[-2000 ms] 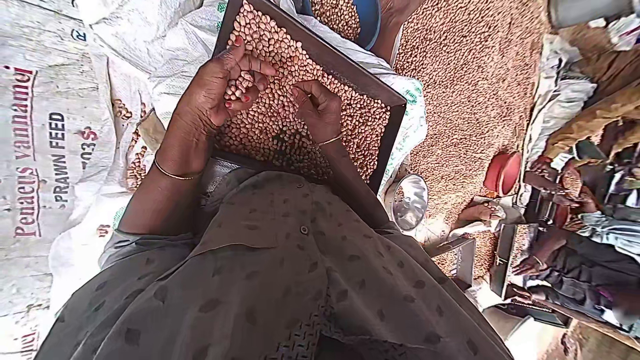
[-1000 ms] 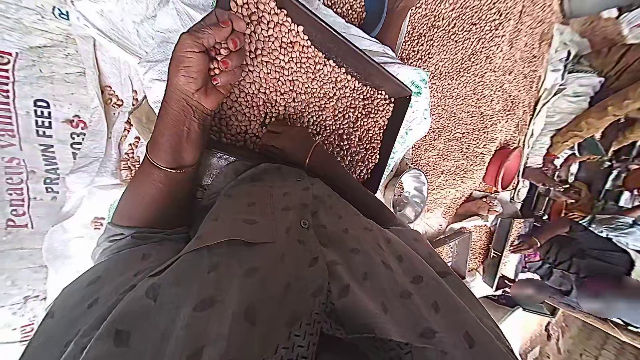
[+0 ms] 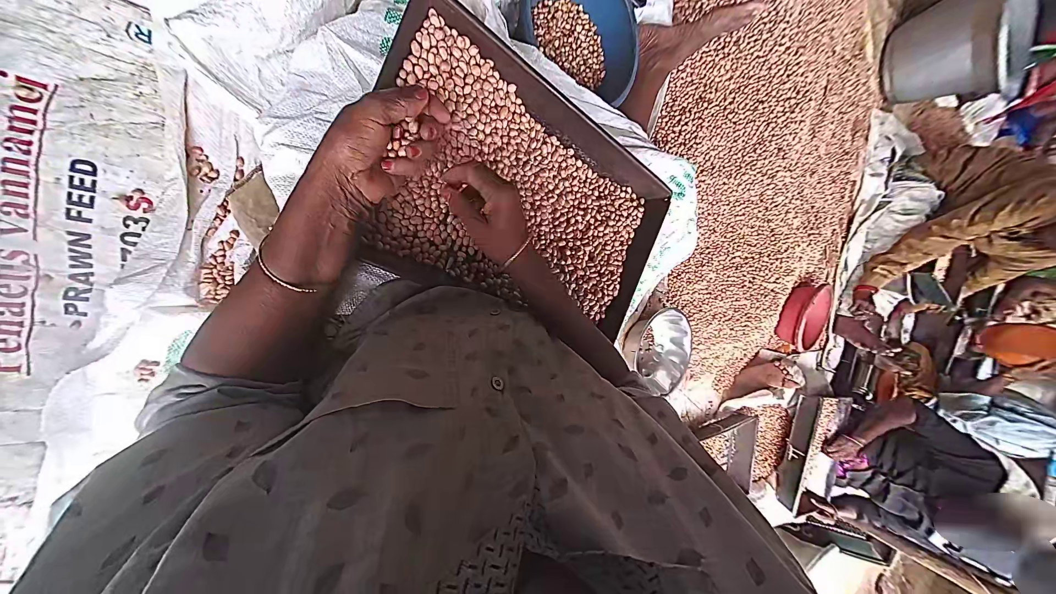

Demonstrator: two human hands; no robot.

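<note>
A dark rectangular tray lies across the lap, filled with shelled peanuts. My left hand, palm up over the tray's left part, holds several peanuts in its curled fingers. Just to its right, my right hand hovers low over the peanuts with its thumb and forefinger bent close together; whether a peanut is between them cannot be told. Each wrist bears a thin bangle.
A blue basin of peanuts stands beyond the tray, beside a bare foot. Peanuts cover the ground at the right. A steel bowl, a red bowl, a grey bucket and co-workers with trays are there. Printed sacks lie left.
My right hand has moved from the tray's near edge up toward my left hand. My left hand has come down from the tray's upper left corner, still holding peanuts.
</note>
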